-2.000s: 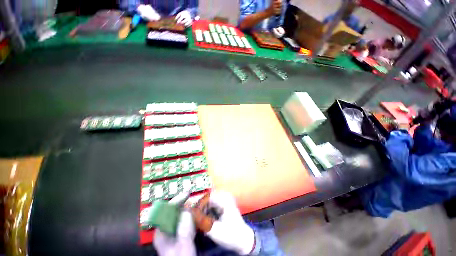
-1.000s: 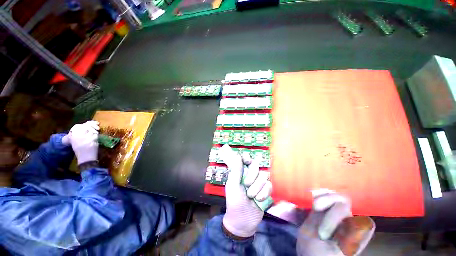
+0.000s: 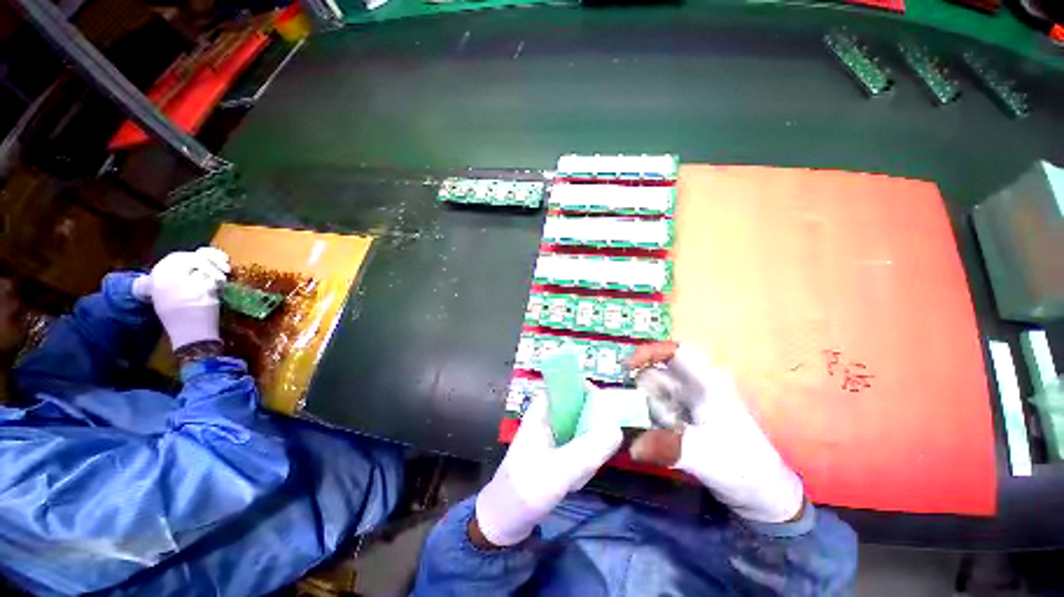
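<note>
My left hand (image 3: 543,461), in a white glove, holds a pale green strip stack (image 3: 565,391) that stands up from the palm. My right hand (image 3: 712,432), gloved with bare fingertips, is close beside it, with its fingers at a pale strip (image 3: 621,408) between the hands. The fingertips are blurred, so its exact grip is hard to tell. Both hands are over the lower left of the red-orange mat (image 3: 840,315). Covered boards (image 3: 607,232) with white strips lie in a column on the mat's left side. Uncovered circuit boards (image 3: 597,314) lie below them, the lowest partly hidden by my hands.
A single circuit board (image 3: 491,194) lies left of the column. A pad block (image 3: 1027,239) and loose strips (image 3: 1010,408) are at the right. Several boards (image 3: 929,72) lie at the far right. At left, a neighbour's gloved hand (image 3: 187,297) holds a board over a yellow-amber tray (image 3: 350,262).
My right hand has moved left and up to meet my left hand, which has turned so the strip stack shows upright. The view has shifted slightly, and the mat boards appear further right.
</note>
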